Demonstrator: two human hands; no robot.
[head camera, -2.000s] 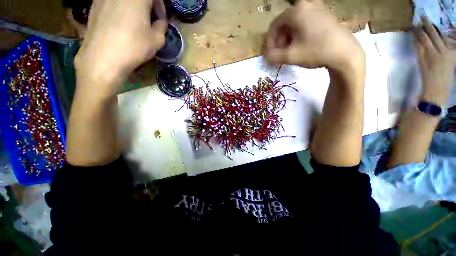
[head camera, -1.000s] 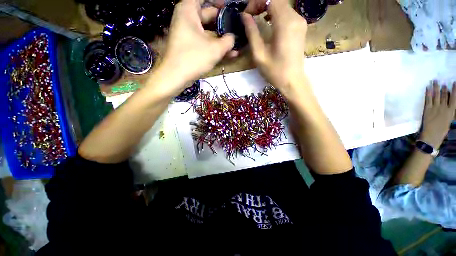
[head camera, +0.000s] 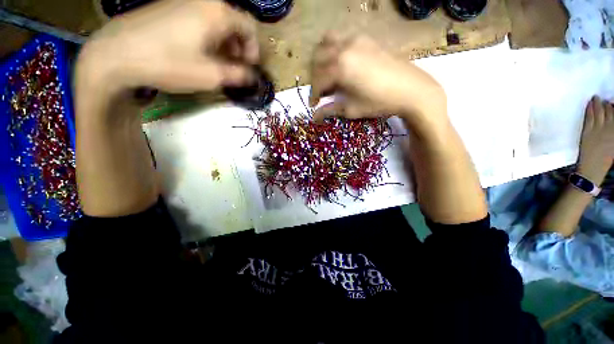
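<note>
A tangled heap of red and dark contact leads (head camera: 323, 158) with gold and silver ends lies on white paper in front of me. My left hand (head camera: 182, 50) is blurred at the upper left, above a round black housing (head camera: 256, 91) at the heap's upper left corner; whether it grips the housing cannot be told. My right hand (head camera: 367, 80) is over the heap's upper edge with its fingertips curled down at the leads. Whether a lead is between its fingers is too blurred to tell.
A blue tray (head camera: 17, 201) of similar parts is at far left. More black housings (head camera: 466, 7) stand at the top edge of the brown board (head camera: 296, 47). A small black block (head camera: 453, 37) lies at the board's right. Another person's hand (head camera: 596, 138) rests at far right.
My hands have moved apart from the housing they held between them at the top. The left went left and down, the right came down to the heap's upper edge.
</note>
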